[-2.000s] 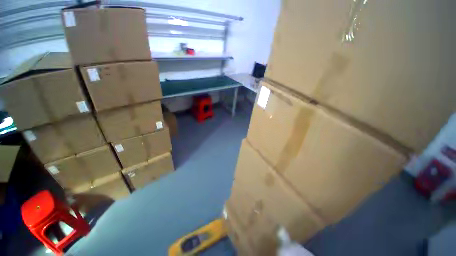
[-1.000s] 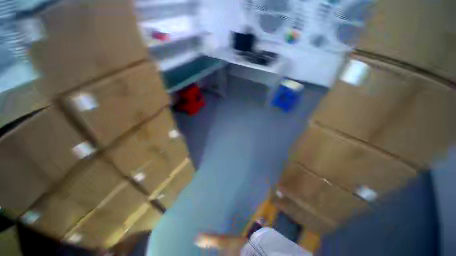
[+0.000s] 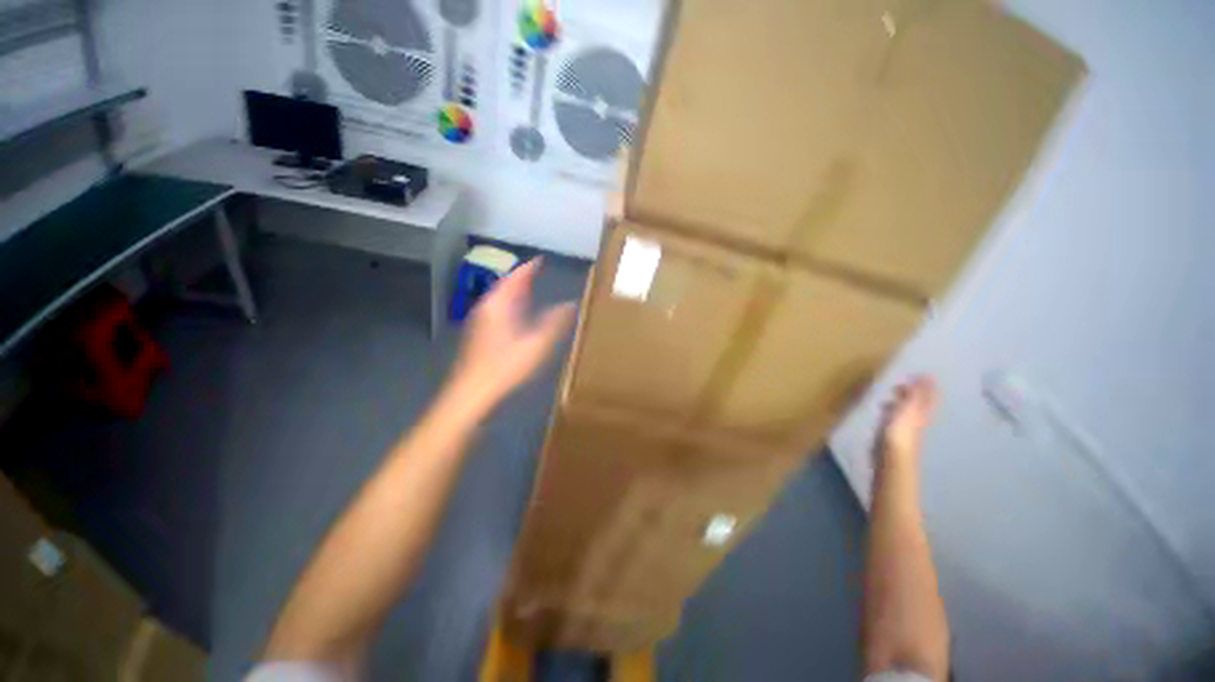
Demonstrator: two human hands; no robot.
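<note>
A tall stack of closed brown cartons (image 3: 666, 493) stands on the yellow hand pallet truck (image 3: 637, 661) in front of me. Tape runs down the cartons, and white labels show on two of them. My left hand (image 3: 506, 333) is raised at the stack's left side with thumb and fingers apart, holding nothing. My right hand (image 3: 907, 413) is at the stack's right side, blurred and seen edge-on. It appears near the carton edge; contact cannot be made out, and I see nothing held in it.
A white desk (image 3: 446, 200) with a monitor (image 3: 293, 127) and a black device stands behind left. A green-topped bench (image 3: 100, 220) has a red stool (image 3: 120, 349) beneath it. A blue container (image 3: 477, 277) is by the wall. Cartons (image 3: 67, 600) are at lower left.
The view has swung right, bringing the pallet truck stack to the centre. Both arms are now raised, one on each side of it. The left carton stacks have mostly left view.
</note>
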